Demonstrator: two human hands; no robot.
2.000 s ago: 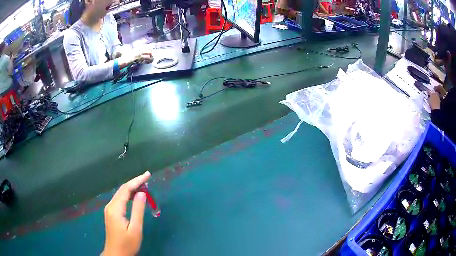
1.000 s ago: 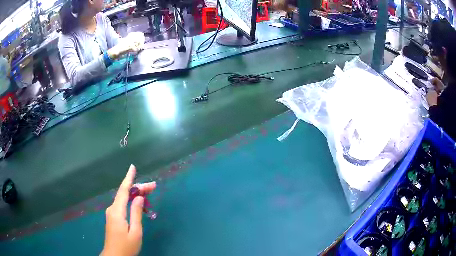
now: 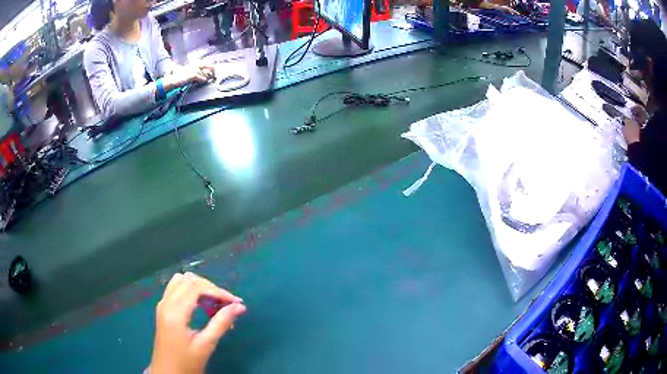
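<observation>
My left hand (image 3: 191,321) is at the lower left over the teal mat, thumb and index finger pinched together. A small part of a red screwdriver (image 3: 210,303) shows inside the curl of its fingers; the rest is hidden or blurred. My right hand is not in view. A round black housing (image 3: 19,275) stands on the dark green strip at the far left edge.
A clear plastic bag (image 3: 541,175) with white parts lies at the right. A blue crate (image 3: 523,343) full of black-and-green units is at the lower right. Black cables (image 3: 366,99) lie on the strip (image 3: 292,172). A person (image 3: 124,66) sits opposite; another is at far right.
My left thumb and index finger, apart before, have closed together, and less of the red screwdriver shows. The hanging cable end has shifted right. The person opposite has lowered their hands.
</observation>
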